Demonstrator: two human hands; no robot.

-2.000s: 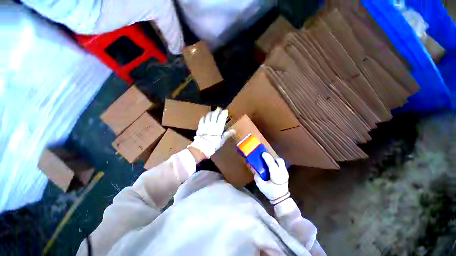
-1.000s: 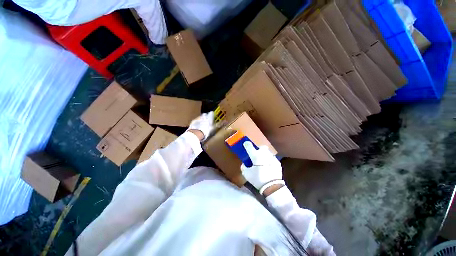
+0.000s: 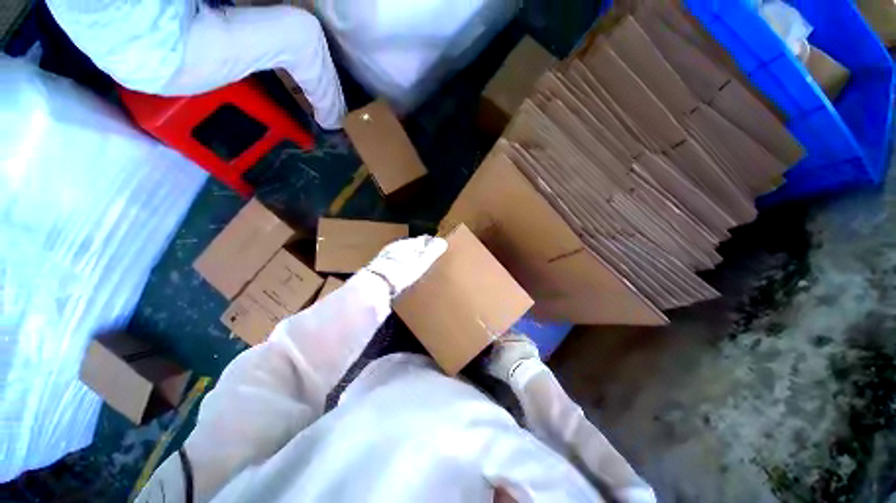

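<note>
A closed brown carton [image 3: 462, 299] is in front of my body, its broad plain face up. My gloved left hand [image 3: 411, 263] grips its upper left edge. My gloved right hand [image 3: 513, 354] is at its lower right corner, fingers partly hidden; whether it holds the box or something else cannot be told. A blue patch [image 3: 546, 336] shows just right of that hand; I cannot tell whether it is the tape gun or a sheet. Flat cartons [image 3: 629, 187] lean in a thick stack behind and right of the box.
Loose boxes [image 3: 360, 245] lie on the dark green floor to the left and beyond. A person in white sits on a red stool [image 3: 221, 128] at the upper left. A wrapped stack [image 3: 79, 255] stands left, a blue tote [image 3: 825, 118] upper right, a large plastic bag [image 3: 403, 44] at the top.
The carton has been turned so a broad face is up. My right hand has moved down to its lower corner, and the blue and orange tape gun no longer shows clearly. My left hand now grips the box.
</note>
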